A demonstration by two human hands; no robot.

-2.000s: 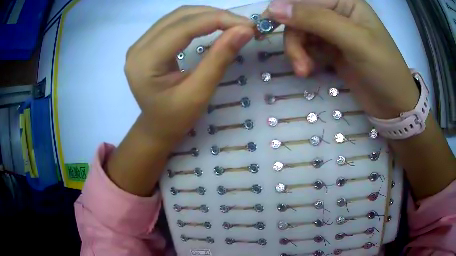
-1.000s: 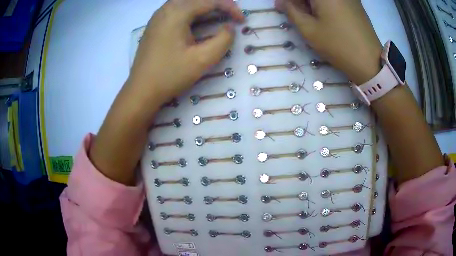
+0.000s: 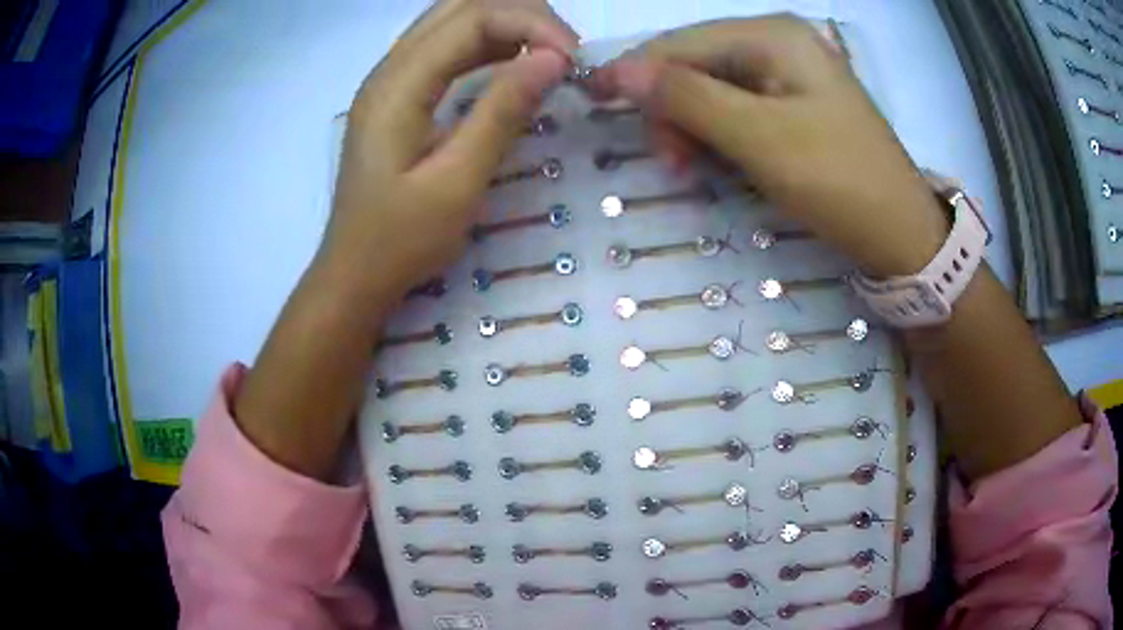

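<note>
A white sheet [image 3: 616, 492] carries rows of small dumbbell-shaped parts [image 3: 536, 418], each with two round metal ends and a thin brown link. Fine wires trail from the parts in the right-hand columns. My left hand [image 3: 450, 160] and my right hand [image 3: 788, 135] meet over the sheet's far edge. Their fingertips pinch a small metal piece [image 3: 584, 74] between them. Most of that piece is hidden by the fingers. My hands cover some of the upper parts.
Edges of lower sheets [image 3: 917, 492] show at the right of the top one. A tall pile of loaded sheets [image 3: 1041, 160] stands at the far right. Blue folders [image 3: 92, 357] lie at the left, beside yellow tape [image 3: 118, 246] and a green label [image 3: 164, 438] on the white bench.
My hands were apart over the far rows a second ago and are now together at a small piece. The sheet first shifted left and nearer in view, then slightly back down.
</note>
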